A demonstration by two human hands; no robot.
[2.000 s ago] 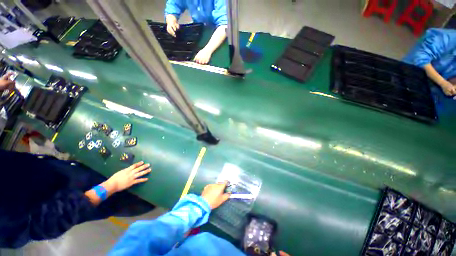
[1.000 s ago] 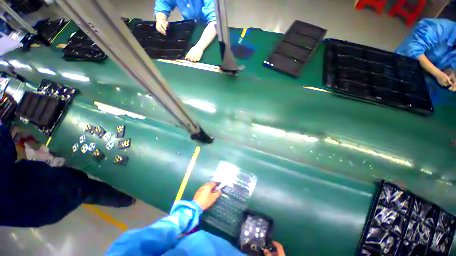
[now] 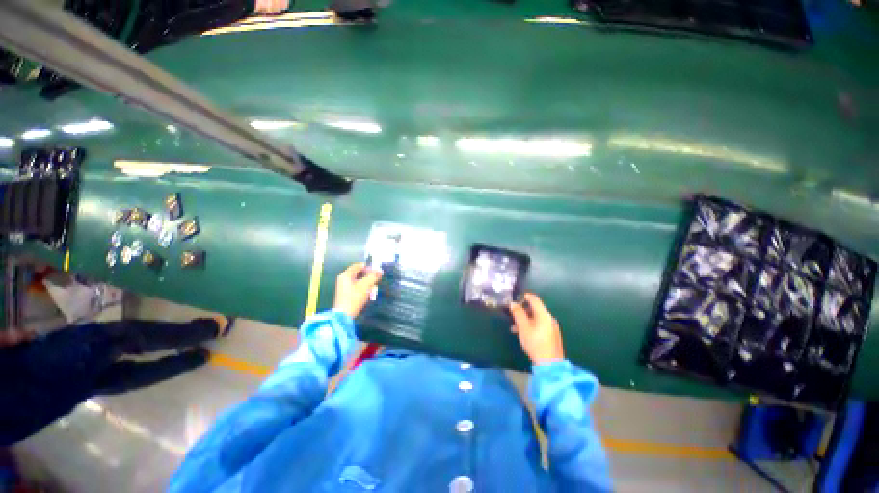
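Observation:
A clear blister tray (image 3: 400,310) lies flat on the green bench (image 3: 434,207) in front of me. A small white item with dark marks (image 3: 389,242) lies near its upper left part. My left hand (image 3: 357,289) is at the tray's left edge, fingertips close together by a narrow pale thing; whether it grips this or the tray edge is unclear. A small open black box (image 3: 494,276) with shiny silvery contents sits right of the tray, apart from it. My right hand (image 3: 537,327) pinches the box's lower right corner.
A black compartment tray with shiny bags (image 3: 761,298) lies at right. Small dark modules (image 3: 189,227) and whitish round parts lie at left, beyond yellow tape (image 3: 319,258). A metal upright (image 3: 231,130) slants down to the bench. A person in dark clothing (image 3: 87,371) is at left.
The view has tilted down and levelled. The black box has moved away from the tray's lower right corner, to its right and farther up, with my right hand at it.

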